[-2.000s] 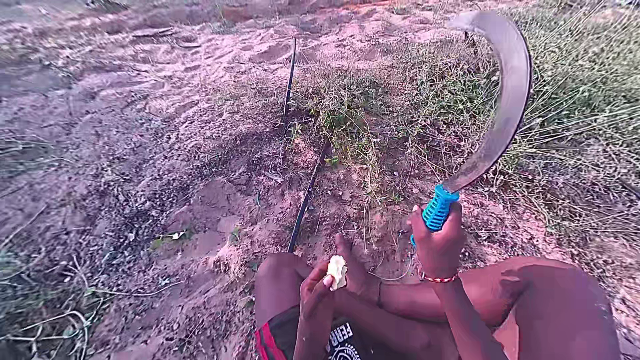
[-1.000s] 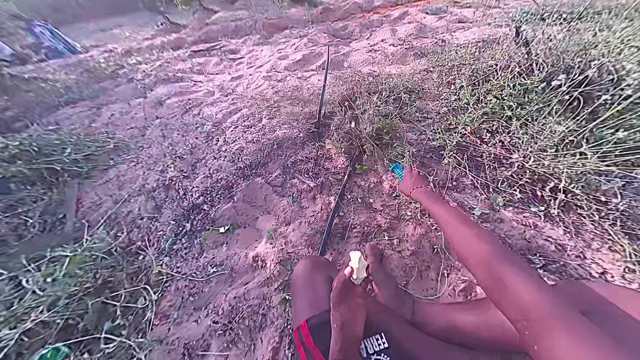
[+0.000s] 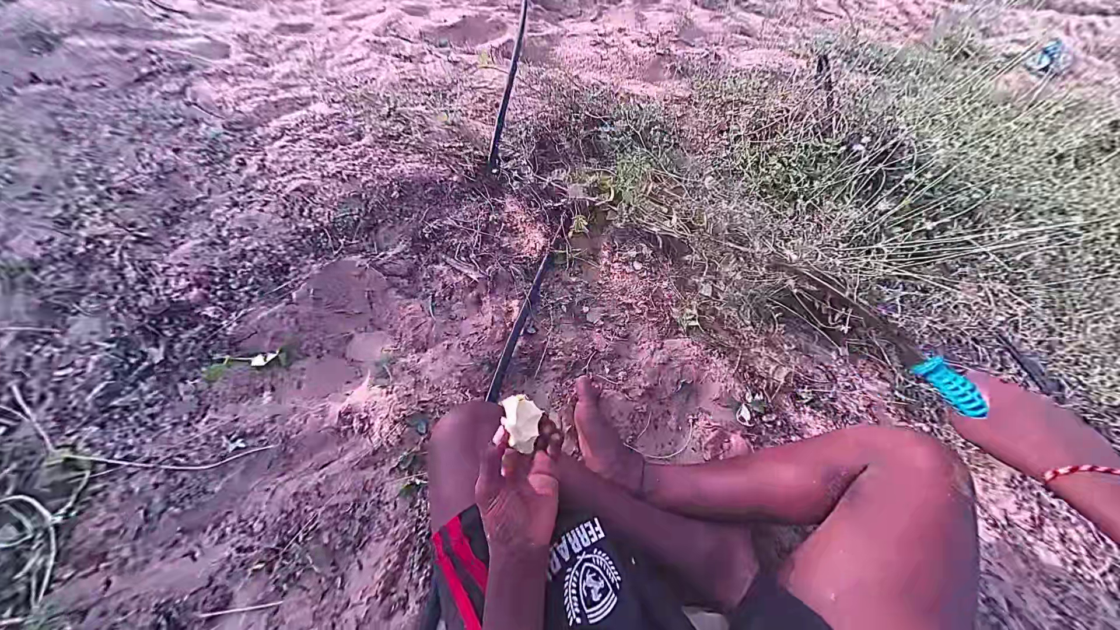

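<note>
My left hand is palm up above my lap, its fingers around a pale, whitish piece with an uneven surface; what it is cannot be told. Out to the right, at the edge of the grass, my right hand is at the turquoise plastic handle of the sickle. Its fingers are mostly hidden, so their grip is not plain. The sickle's blade is hard to make out against the dry grass and soil beyond the handle.
My crossed bare legs rest on sandy soil. A thin black hose runs away from my knee. Grass and weeds cover the right side. Dry stems lie at the lower left, and a small blue item lies far right.
The sickle, raised with its curved blade in plain sight two seconds ago, is now low at the right. My right hand has moved down and out. The pale piece remains in my left hand.
</note>
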